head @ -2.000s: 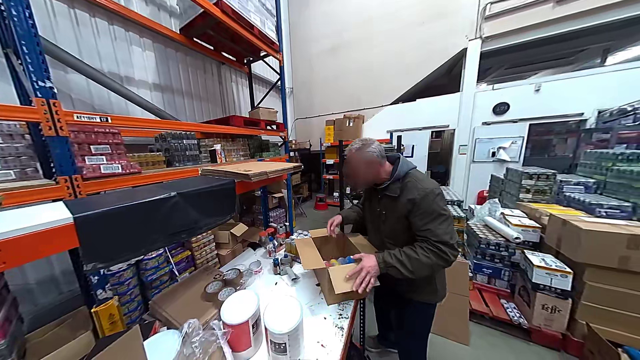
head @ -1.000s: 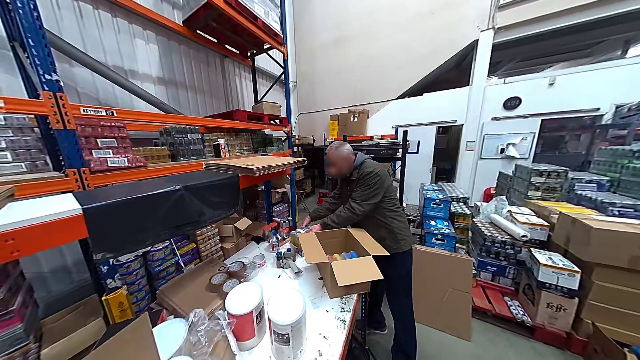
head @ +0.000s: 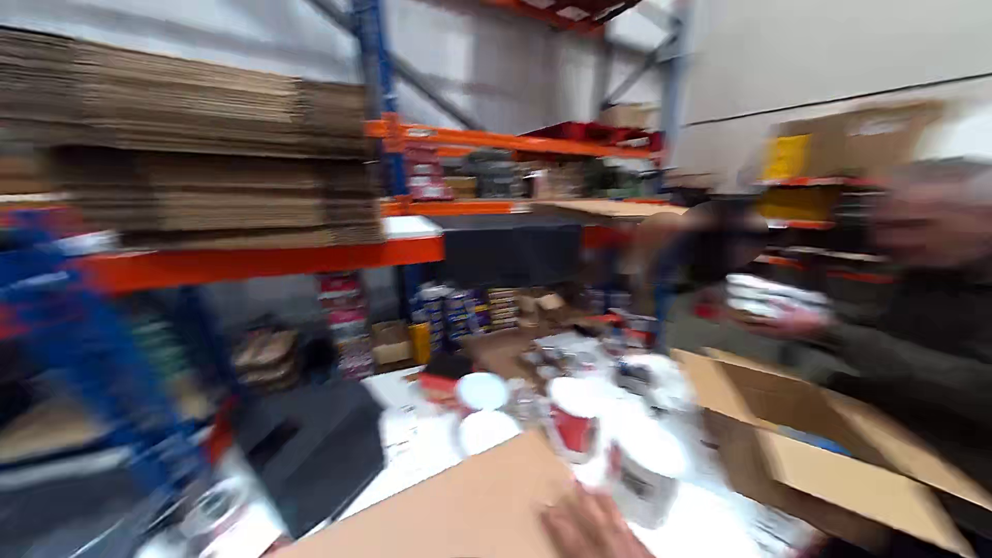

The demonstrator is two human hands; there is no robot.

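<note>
The view is blurred. At the bottom, my right hand (head: 593, 527) lies at the right edge of a flat brown cardboard piece (head: 465, 504), its fingers over the edge. A small skin-coloured sliver at the cardboard's lower left may be my left hand (head: 277, 544); its shape is not clear. Right of my hand stand white tubs, one with a red label (head: 573, 422), another (head: 647, 473) nearer. An open cardboard box (head: 845, 477) with something blue inside is at the lower right. Behind it, a person's hand (head: 798, 319) is at a whitish bundle (head: 775, 298).
The white worktable (head: 717, 515) bears more tubs and small items. A black slab-like object (head: 310, 442) lies at left. Stacked flat cardboard (head: 209, 155) rests on an orange shelf beam (head: 271, 260). The co-worker (head: 930, 310) stands close on the right, beyond the open box.
The view has swung left. The cardboard piece and my right hand have come into view. The co-worker, earlier bent over the table behind the box, now stands more upright with a whitish bundle.
</note>
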